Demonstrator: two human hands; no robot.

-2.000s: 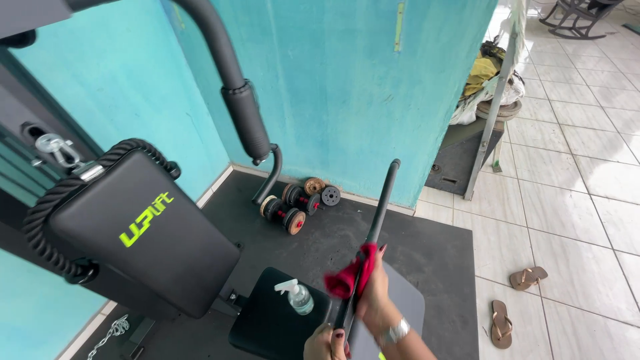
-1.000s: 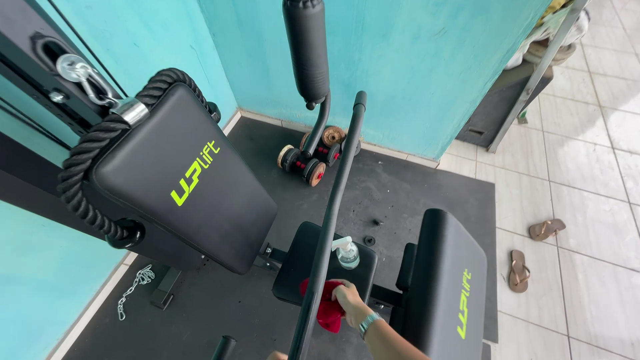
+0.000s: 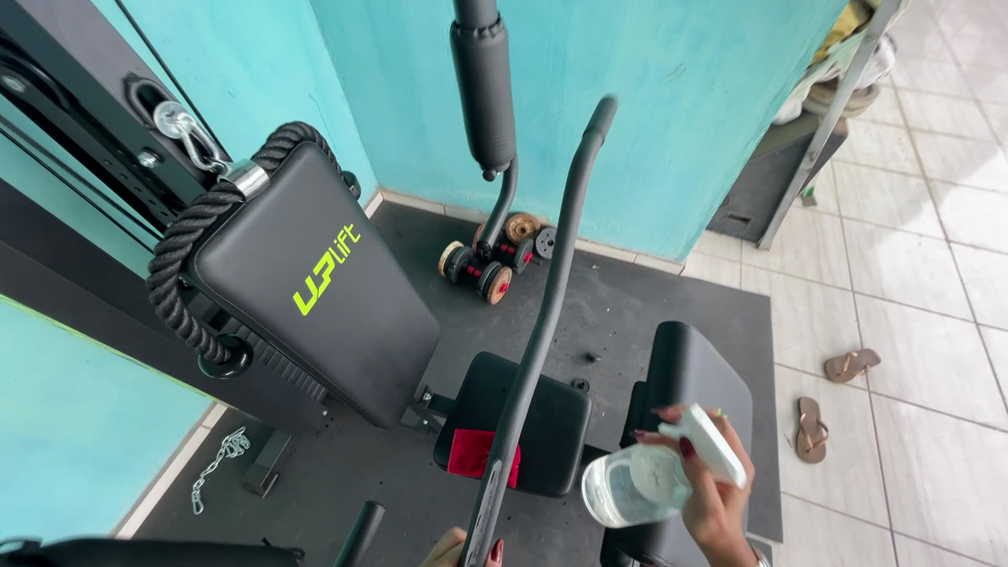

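Note:
My right hand [image 3: 713, 480] grips a clear spray bottle [image 3: 634, 484] with a white trigger head, tilted over the machine's padded front part. At the bottom edge my left hand [image 3: 457, 550] is closed around a long black curved metal bar [image 3: 551, 303], which rises toward the wall; most of this hand is cut off by the frame. Beneath the bar, a red cloth [image 3: 471, 453] lies on the black padded seat [image 3: 555, 429], partly hidden by the bar. A pale streaked patch shows on the bar's lower part.
An upright back pad [image 3: 315, 283] with a black rope handle [image 3: 177, 276] is on the left. Dumbbells [image 3: 476, 272] rest by the turquoise wall. A metal chain [image 3: 220, 465] lies on the dark mat. Brown flip-flops [image 3: 811, 429] are on the tiles at right.
The spray bottle stood on the seat before; now my right hand holds it up. The red cloth, earlier in my right hand at the bar, now lies on the seat.

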